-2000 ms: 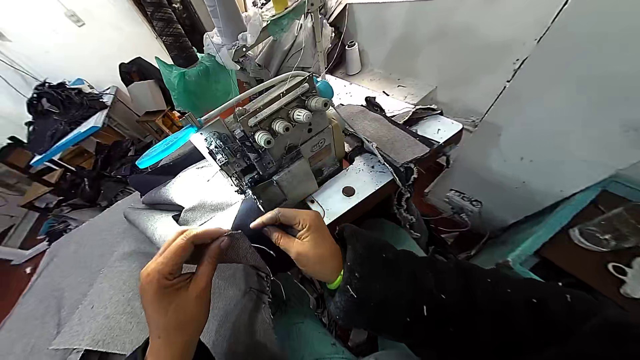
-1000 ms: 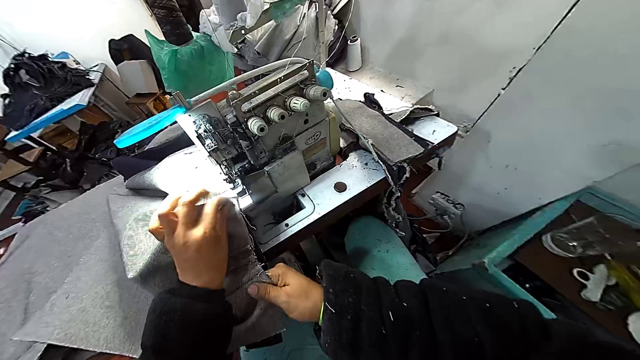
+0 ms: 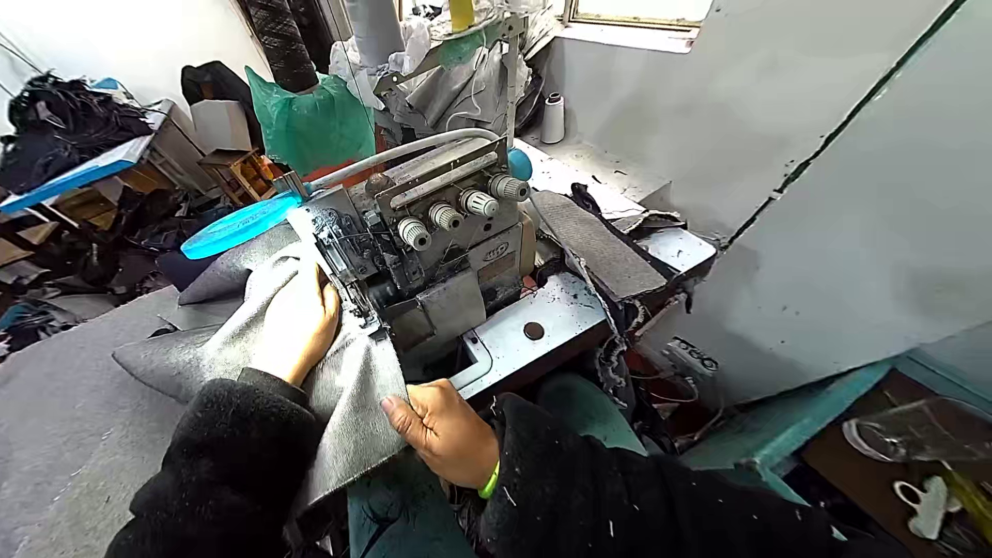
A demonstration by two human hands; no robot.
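Grey knit fabric point(image 3: 353, 415) runs up to the needle and presser foot area of an overlock sewing machine point(image 3: 457, 256). On the left of the foot, my left hand point(image 3: 298, 325) lies on the fabric with its fingertips partly hidden by a fold and the machine. My right hand point(image 3: 446, 430) pinches the fabric's right edge between thumb and fingers, in front of the machine, below the foot. A bright green band is at my right wrist. The fabric spreads left over a larger grey piece point(image 3: 77, 418).
A blue round tray point(image 3: 240, 226) juts from the machine's left. Grey fabric pieces point(image 3: 604, 248) lie on the white table point(image 3: 542, 329), right of the machine. A thread cone point(image 3: 552, 120) stands behind. A teal shelf point(image 3: 821, 415) with a clear jar point(image 3: 914, 430) is at lower right.
My left hand has moved up the fabric to beside the presser foot. Two seconds ago both hands were close together at the fabric edge; now they are apart, the right one lower.
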